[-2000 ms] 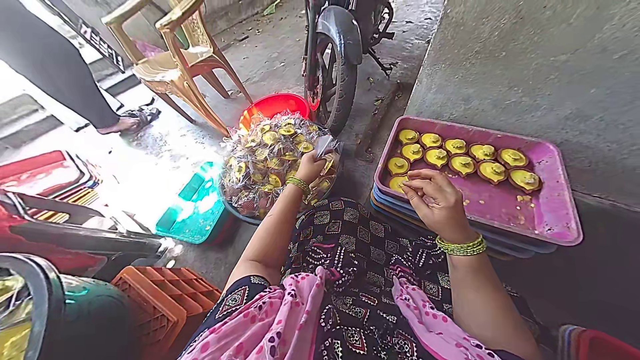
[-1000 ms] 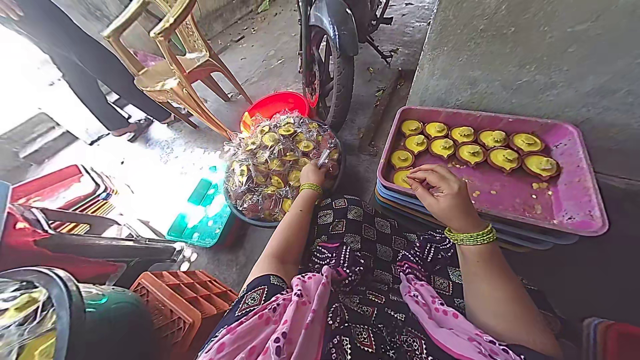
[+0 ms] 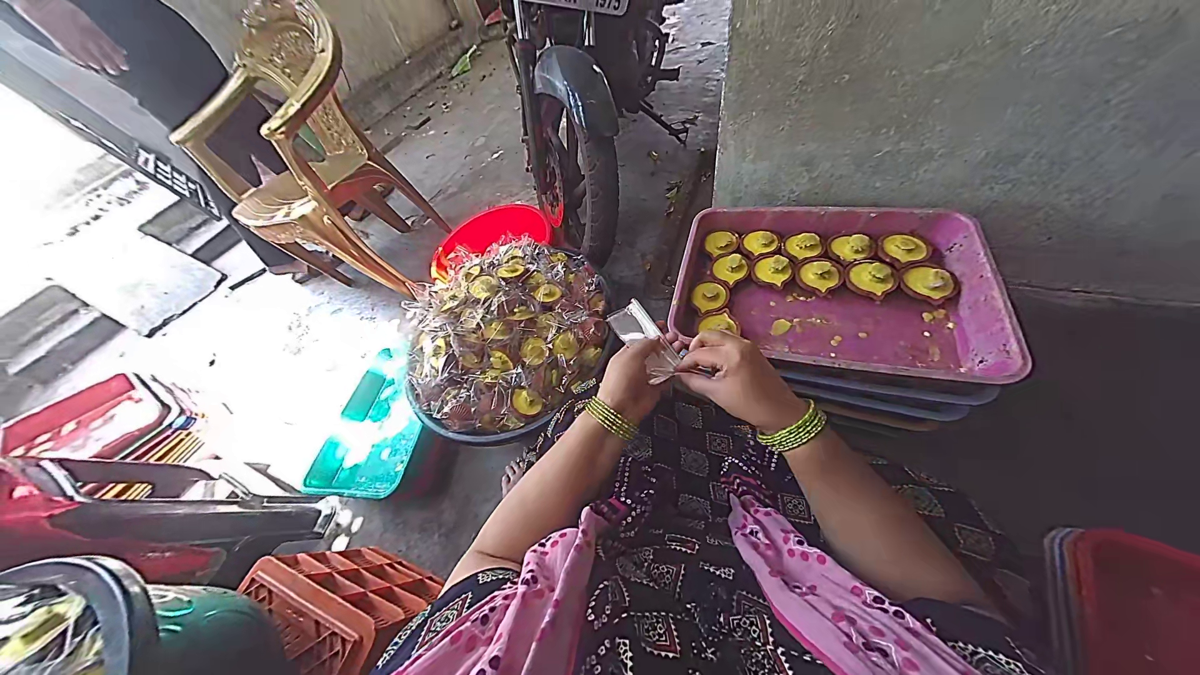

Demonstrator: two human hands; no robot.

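Note:
My left hand [image 3: 633, 380] grips a clear plastic packet [image 3: 647, 333] above my lap. Close beside it, my right hand [image 3: 736, 375] has its fingers bent at the packet's lower edge; whether they pinch the plastic is hard to tell. To the right, a pink tray [image 3: 862, 352] on a stack of trays holds clay lamps filled with yellow wax [image 3: 820, 276], in rows along its back and left sides. On the left, a round tub [image 3: 469, 436] is heaped with wrapped yellow lamps [image 3: 534, 352].
A red basin [image 3: 502, 225] sits behind the tub, near a motorcycle's front wheel [image 3: 595, 187]. A gold plastic chair [image 3: 309, 192] and a standing person [image 3: 187, 84] are at the back left. A teal tray [image 3: 375, 450], orange crate [image 3: 337, 600] and red trays [image 3: 84, 417] lie leftward.
My left hand has come from the tub of wrapped lamps to above my lap. My right hand has left the tray's near left corner, and the two hands are now close together.

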